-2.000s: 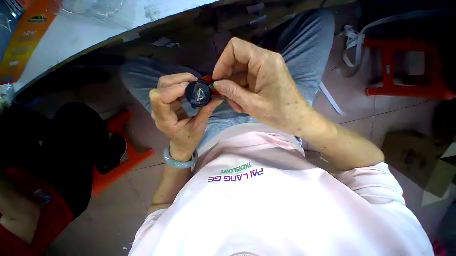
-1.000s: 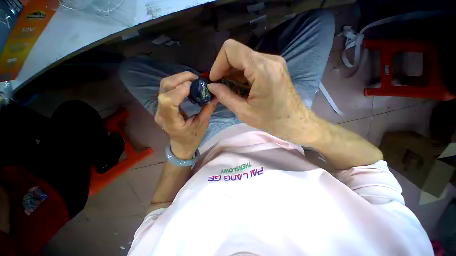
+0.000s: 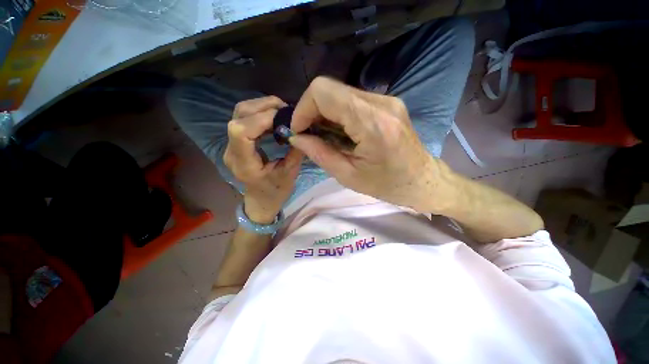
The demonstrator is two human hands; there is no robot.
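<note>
A black round plug end [image 3: 282,122] is held over my lap, between my two hands. My left hand [image 3: 257,153] is closed around it, with a bracelet on the wrist. My right hand [image 3: 359,135] has thumb and index finger at the plug's face, pinching at a tiny shiny bit there. I cannot tell what that bit is. The rest of the plug is hidden by my fingers.
A white table [image 3: 128,43] curves across the upper left, with an orange printed retail box [image 3: 35,53] and clear plastic on it. Orange stools stand at the right [image 3: 551,103] and left [image 3: 167,220]. A brown carton [image 3: 587,227] lies at the right. A person in dark and red clothes is at the left.
The plug has turned, so its round face shows less. My right fingers have moved down over the face. The orange piece seen beside the plug is now hidden.
</note>
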